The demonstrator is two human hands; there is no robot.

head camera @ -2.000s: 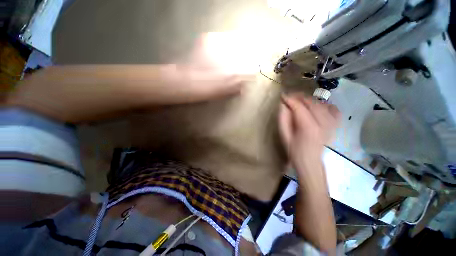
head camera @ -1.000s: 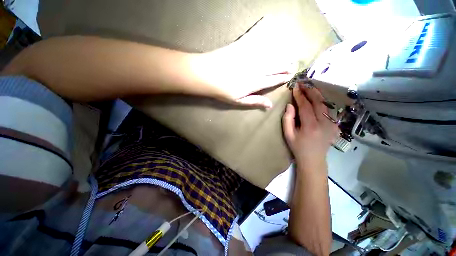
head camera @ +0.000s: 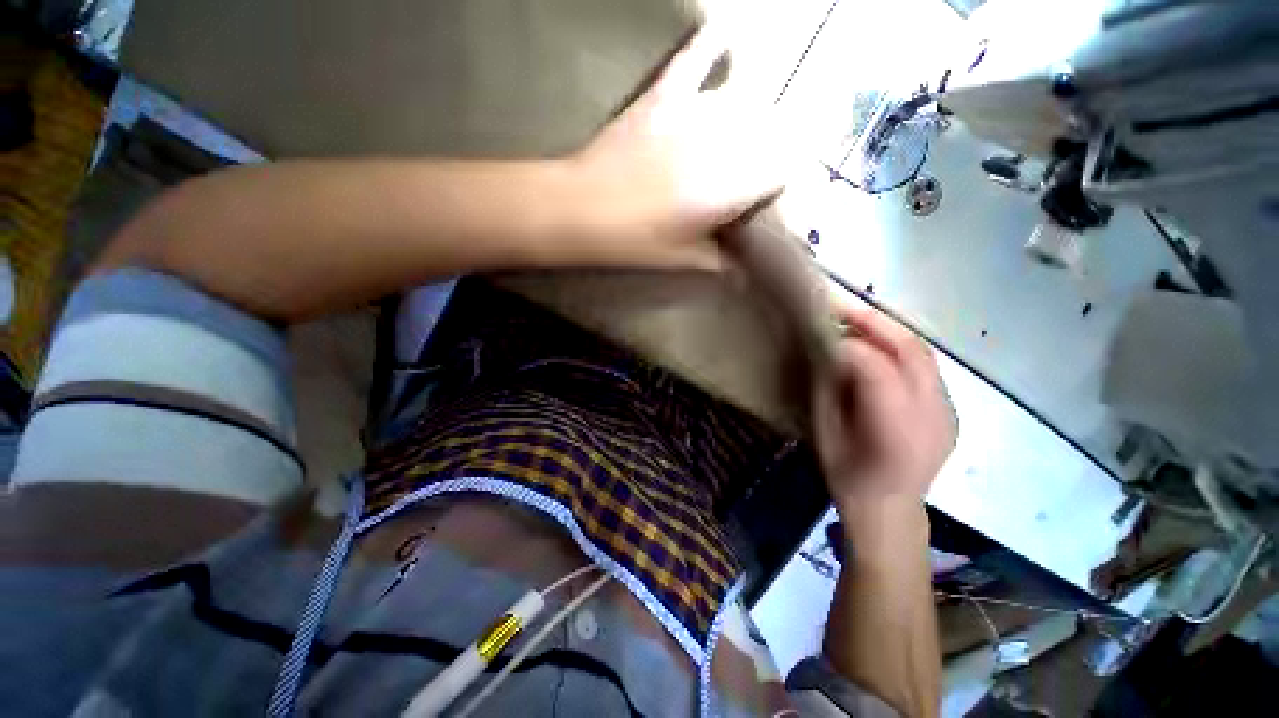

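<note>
The brown cloth panel (head camera: 407, 70) spreads from the upper left across my lap side, its right edge lifted between my hands. My left hand (head camera: 687, 168) is washed out by the lamp light, with the cloth edge between thumb and fingers. My right hand (head camera: 891, 407) is blurred and holds the cloth's right edge, fingers partly hidden. The sewing machine (head camera: 1122, 126) is at the upper right, its needle area (head camera: 898, 140) beyond the cloth, not covered by it.
The white machine table (head camera: 1024, 281) lies right of the cloth, with a long slanting edge. Below it is a white side shelf (head camera: 1010, 498). Brown cloth bundles and cords (head camera: 1192, 533) are at the lower right. The checked apron (head camera: 589, 477) covers my lap.
The cloth has moved off the needle area toward me, and its right edge is now lifted. My right hand has moved down, away from the presser foot. The machine head looks shifted up and right.
</note>
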